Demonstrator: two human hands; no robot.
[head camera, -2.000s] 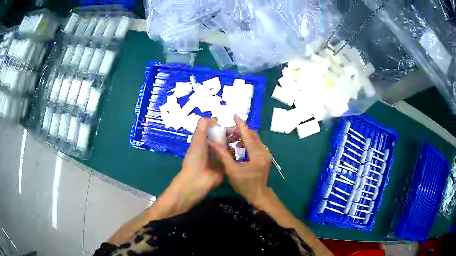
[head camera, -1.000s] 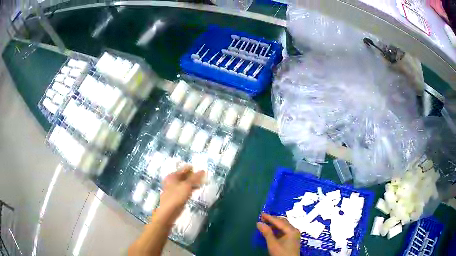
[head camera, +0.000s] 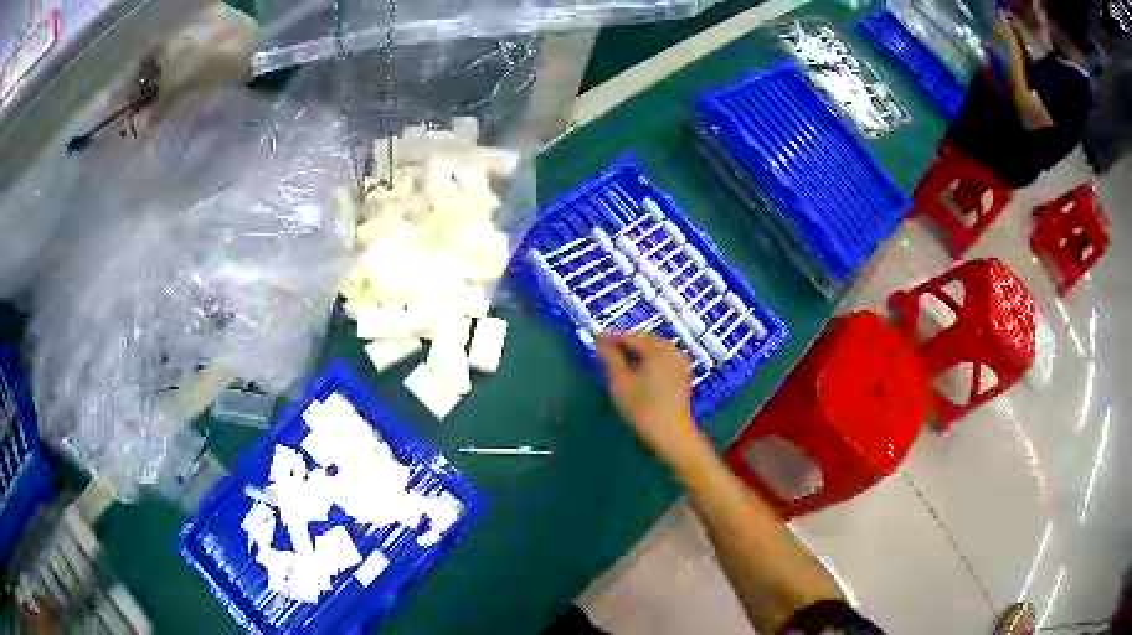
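My right hand (head camera: 652, 387) is over the near left edge of the blue parts tray (head camera: 760, 325), its bent fingertips at the headed white sticks (head camera: 670, 275) laid there in rows. Whether it grips a stick is hidden. My left hand is out of the picture. The blue central tray (head camera: 462, 481) is at the lower left, with a heap of flat white pieces (head camera: 360, 461) and some thin sticks. A slim pale rod or tweezers (head camera: 505, 450) lies on the green top between the two trays.
Cream foam blocks (head camera: 428, 236) lie in a loose pile behind the trays. Crumpled clear bags (head camera: 174, 273) fill the left. Stacked empty blue trays (head camera: 807, 168) are at the upper right. Red stools (head camera: 857, 397) stand beside the bench. Another person (head camera: 1037, 106) sits at the top right.
The view has swung from the blister trays on the left to the right side of the bench. My left hand has left the picture. My right hand has moved from the central tray to the parts tray.
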